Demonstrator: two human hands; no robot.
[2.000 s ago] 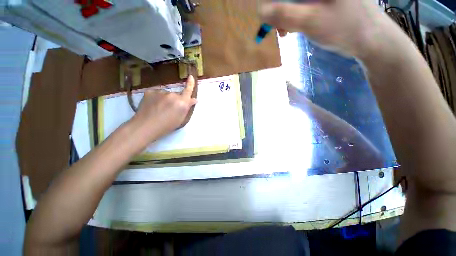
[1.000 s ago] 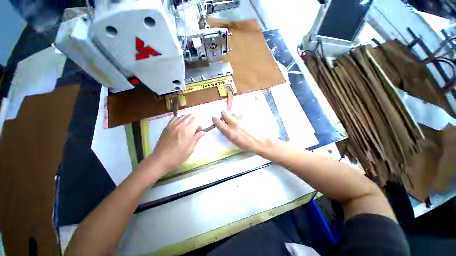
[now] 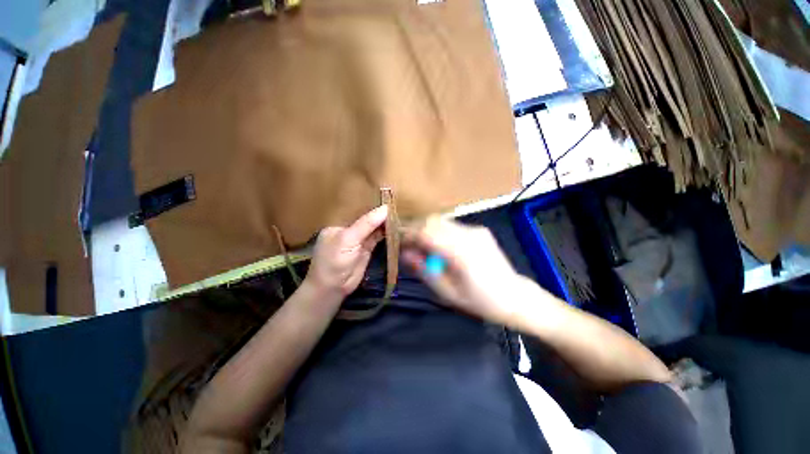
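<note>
A wide brown bag panel (image 3: 266,115) lies across the machine table, its near edge at the table's front. A black label patch (image 3: 165,200) is at its left edge. A brown handle strap (image 3: 393,244) hangs in a loop from the panel's near edge, in front of my body. My left hand (image 3: 345,253) pinches the strap near its upper end. My right hand (image 3: 462,266) is just right of the strap, blurred, closed around a small tool with a turquoise handle (image 3: 434,264). The tool's tip cannot be made out.
A stack of brown panels (image 3: 675,80) stands at the upper right. Another brown panel (image 3: 49,168) with a dark patch lies at the far left. A blue-edged bin (image 3: 543,251) is below the table at right. A black cord crosses the table's right part. Yellow clamp parts show at the top edge.
The panel has come out from under the machine head toward me and now covers the template. Both hands have moved nearer my body with the strap. The view has tilted down.
</note>
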